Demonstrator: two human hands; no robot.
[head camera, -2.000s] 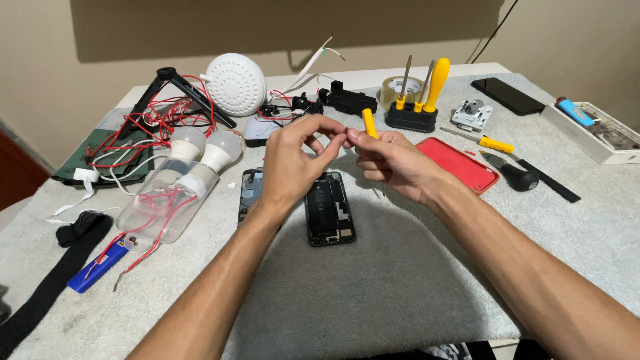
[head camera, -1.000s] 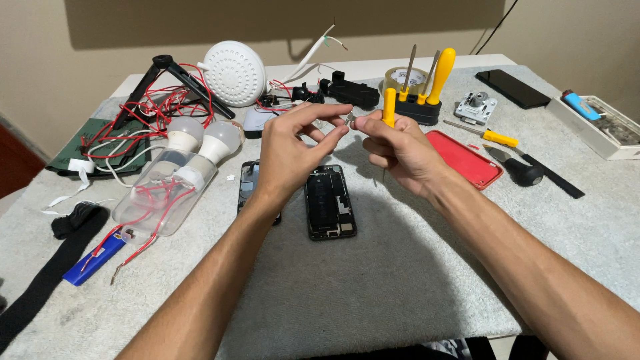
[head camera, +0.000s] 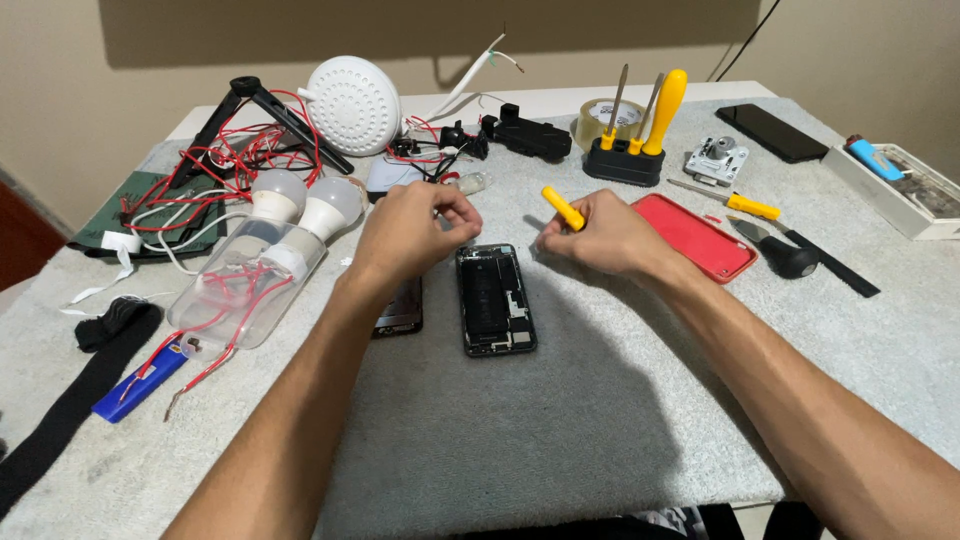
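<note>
An opened smartphone (head camera: 495, 300) lies on the grey cloth, its battery and inner parts showing. Just above and left of it is my left hand (head camera: 420, 225), thumb and fingertips close together; whether something small is between them cannot be told. It partly covers a second phone part (head camera: 401, 307). My right hand (head camera: 600, 232) grips a yellow-handled screwdriver (head camera: 562, 208), its handle pointing up and left and its tip hidden. Beside that hand lies a red phone case (head camera: 697, 236).
Behind are a black screwdriver stand (head camera: 624, 163), clear tape (head camera: 589, 124) and a white shower head (head camera: 354, 105). Light bulbs (head camera: 330, 202), a clear plastic container (head camera: 247, 300) and red wires are at left. A knife (head camera: 784, 251), another screwdriver (head camera: 752, 206) and a white box (head camera: 930, 214) lie right.
My hands were close together above the phone; now they are apart and lower. The right hand has moved to the right with the screwdriver, nearer the red case.
</note>
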